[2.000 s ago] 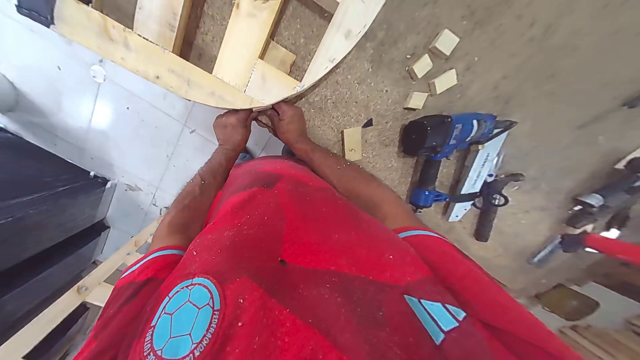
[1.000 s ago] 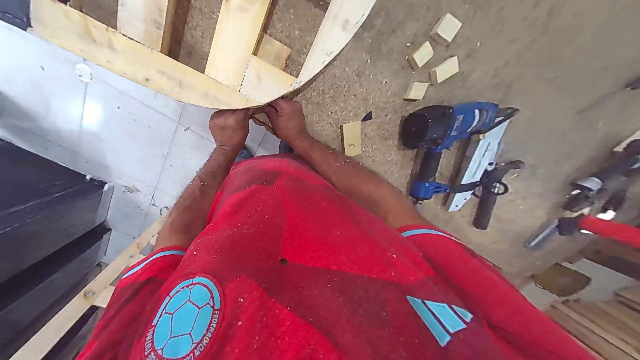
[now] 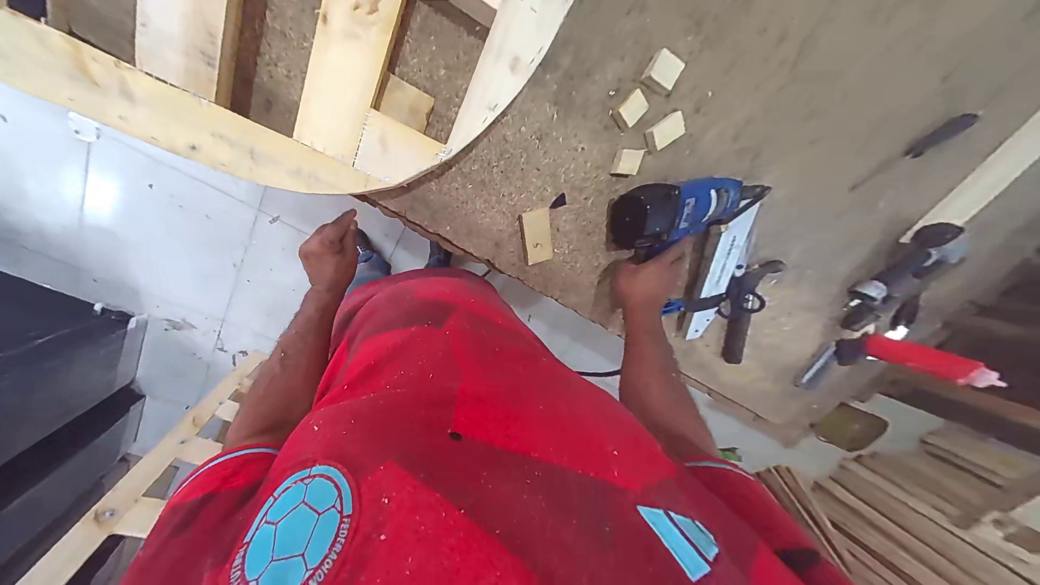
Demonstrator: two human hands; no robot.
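My right hand [image 3: 648,280] is closed around the handle of a blue and black pneumatic nail gun [image 3: 691,211] lying on the particle-board worktop [image 3: 455,211]. My left hand [image 3: 330,250] is curled just off the worktop's edge, below the curved rim of a wooden slatted frame [image 3: 203,150]; whether it holds something small cannot be told. Beside the nail gun lie a metal handsaw blade [image 3: 721,272] and a dark-handled tool [image 3: 739,321]. A small wood block [image 3: 536,236] rests between the frame and the nail gun.
Several small wood blocks [image 3: 665,71] lie beyond the nail gun. Farther right are a dark power tool [image 3: 902,276], a red tube [image 3: 922,357] and a pale wood strip [image 3: 987,179]. Wood slats [image 3: 910,504] are stacked at lower right, and a slatted wooden piece [image 3: 146,487] stands at lower left.
My right hand has left the curved rim, moved right and taken hold of the nail gun's handle. My left hand has come away from the rim a little.
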